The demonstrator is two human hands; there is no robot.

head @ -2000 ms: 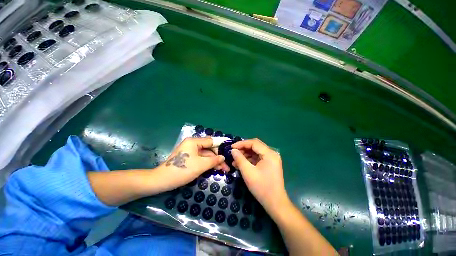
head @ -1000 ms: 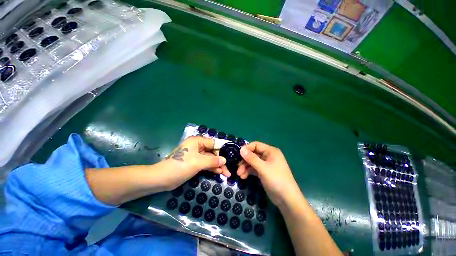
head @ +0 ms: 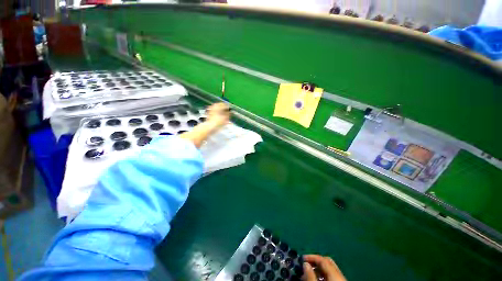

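My left hand [head: 218, 114] is stretched out over the far right part of the near blister tray [head: 165, 123]. It is blurred, and I cannot tell if it holds anything. The tray holds rows of black discs. My right hand [head: 325, 268] is at the bottom edge, partly cut off, by the right side of the liner sheet [head: 250, 241]. Its fingers are bent; whether they hold a part is unclear. The liner sheet carries rows of small black pads and is cut off below.
A second tray stack [head: 110, 88] stands behind the near one. A loose black part [head: 339, 203] lies on the green bench [head: 264, 192]. A yellow card [head: 298, 104], a white label [head: 338, 125] and a picture sheet [head: 404, 151] hang on the partition. Blue fabric [head: 468, 39] shows beyond it.
The view has swung up and left. My left hand has left the black part and reached out over the tray. My right hand is now apart from it, low in the picture.
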